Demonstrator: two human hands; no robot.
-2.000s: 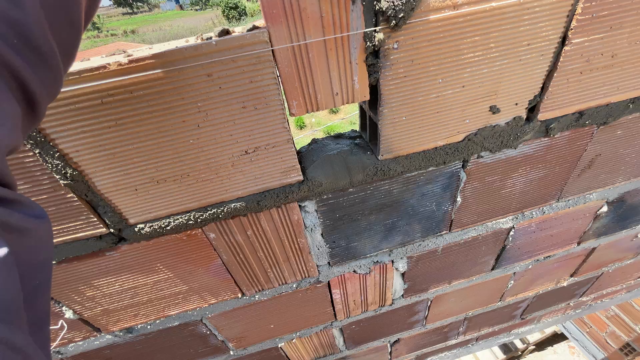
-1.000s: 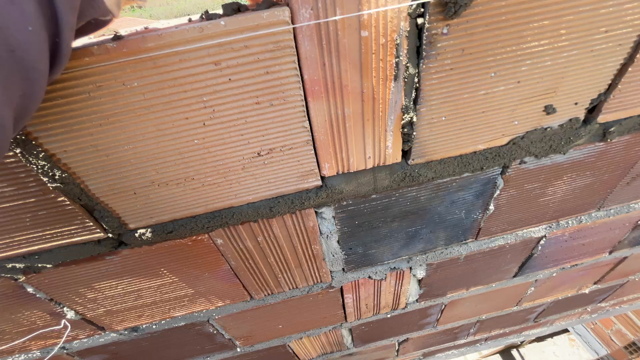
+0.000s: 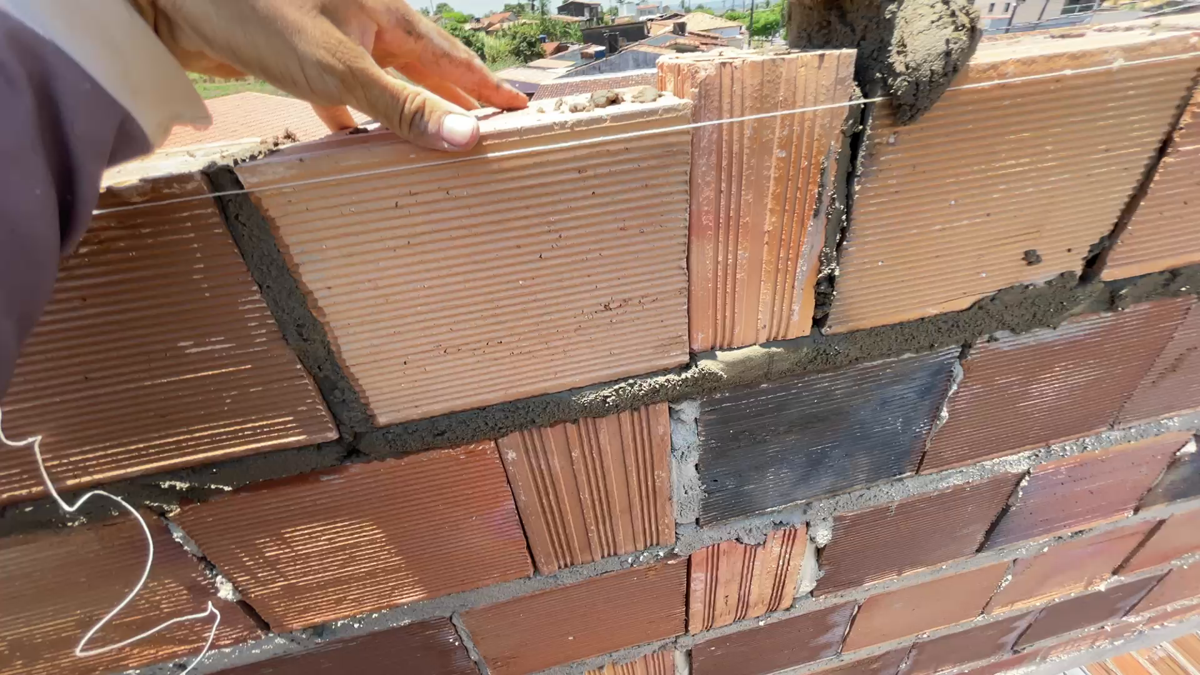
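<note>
My left hand (image 3: 375, 70) rests with its fingers apart on the top edge of a large ribbed hollow clay block (image 3: 497, 262) at the upper left. Right of that block, a narrow upright clay block piece (image 3: 764, 202) fills the space up to another large block (image 3: 1003, 178). A clump of wet mortar (image 3: 928, 47) hangs over the top of the joint between them; what holds it is hidden. A white string line (image 3: 600, 136) runs along the top course. Grey mortar (image 3: 581, 398) lines the bed joint beneath. My right hand is not in view.
Lower courses of clay blocks, one of them blackened (image 3: 825, 431), continue downward to the right. A loose white string end (image 3: 141, 562) dangles at the lower left. Rooftops (image 3: 647, 52) and trees stand beyond the wall.
The narrow block piece, higher with a gap beneath it two seconds ago, has come down onto the bed joint. My left hand has come into fuller view on the block top. The view has tilted up.
</note>
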